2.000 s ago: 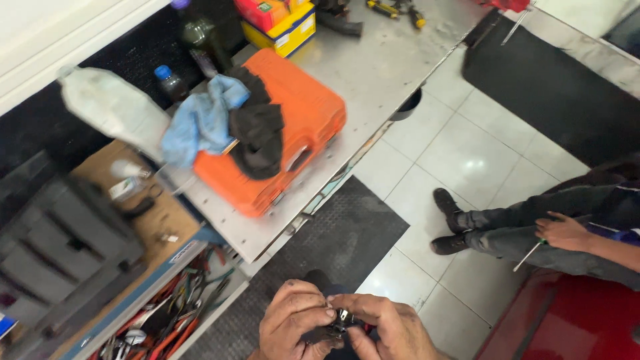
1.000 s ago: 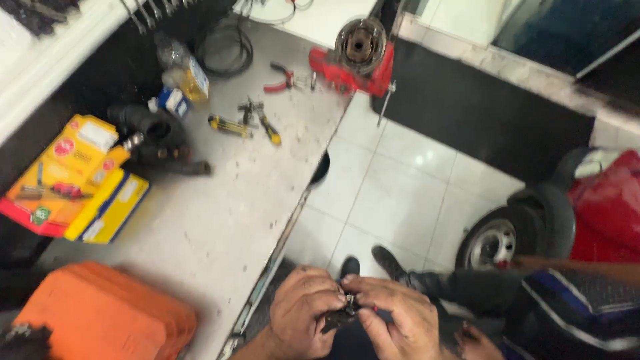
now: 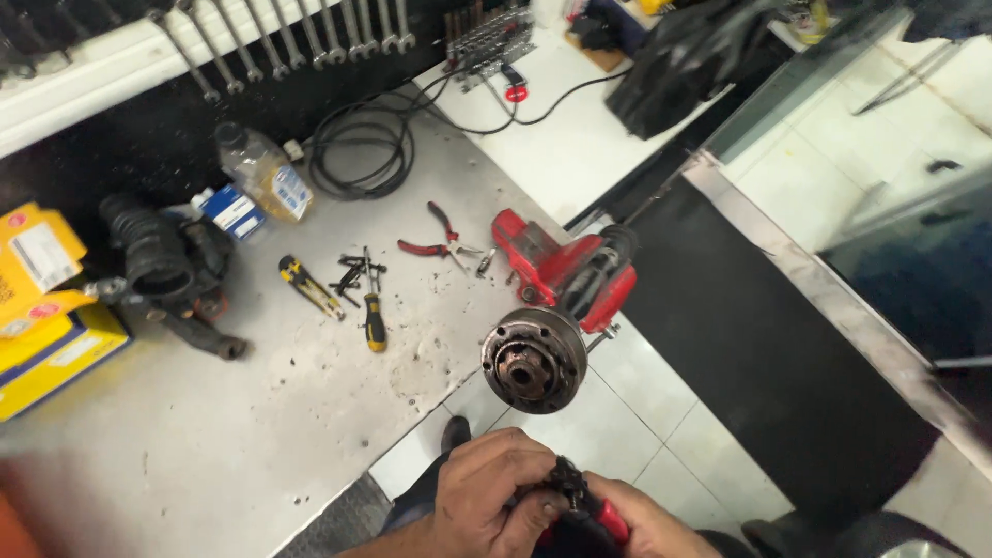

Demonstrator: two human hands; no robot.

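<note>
Low in the head view, my left hand point(image 3: 492, 492) grips a small dark metal part point(image 3: 570, 479) between thumb and fingers. My right hand point(image 3: 655, 519) is closed around a red-handled tool point(image 3: 612, 521) against that part; the tool's jaws are hidden. Just above my hands, a greasy round CV joint point(image 3: 535, 360) faces up on a shaft held in a red bench vise point(image 3: 542, 260). Left of the vise, red-handled pliers point(image 3: 442, 244) lie spread beside a small metal piece point(image 3: 486, 263). A yellow-black screwdriver point(image 3: 374, 322) and a utility knife point(image 3: 311, 287) lie further left.
The metal workbench point(image 3: 232, 434) also bears a black rubber hose assembly point(image 3: 167, 263), yellow boxes point(image 3: 62, 356), a plastic bottle point(image 3: 267, 174) and a coiled black cable point(image 3: 364, 147). Wrenches point(image 3: 287, 39) hang behind. The vise handle point(image 3: 604, 337) projects past the bench edge.
The view has swung along the bench to the vise. Red handles now show at my right hand; one second ago only the dark part was visible between both hands.
</note>
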